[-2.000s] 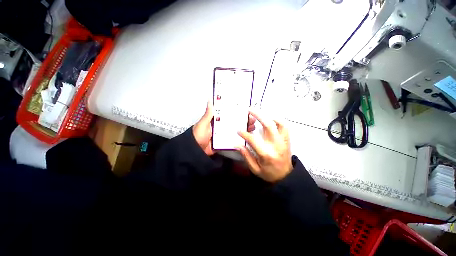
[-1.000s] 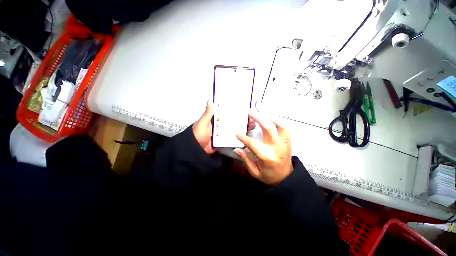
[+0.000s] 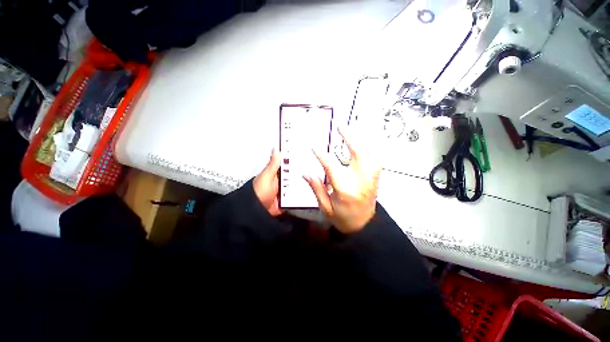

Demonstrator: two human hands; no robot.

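A smartphone [image 3: 297, 133] with a bright white screen is held upright above the front edge of the white table. My left hand [image 3: 269, 184] grips the phone at its lower left side; most of its fingers are hidden behind the phone. My right hand [image 3: 351, 194] is over the lower right part of the screen, fingers apart, with the thumb and index finger over the screen. Whether a fingertip touches the glass cannot be told.
A white sewing machine [image 3: 508, 63] stands at the right. Black shears [image 3: 457, 170], green snips [image 3: 480, 147] and a dark red stick [image 3: 511, 132] lie by it. An orange basket [image 3: 100, 170] is left, a red basket [image 3: 468, 300] lower right. Dark cloth [image 3: 174, 23] lies at the back left.
The view has shifted, so the table items sit slightly differently. My right hand has moved further over the phone with its fingers raised higher on the screen. The screen content has changed.
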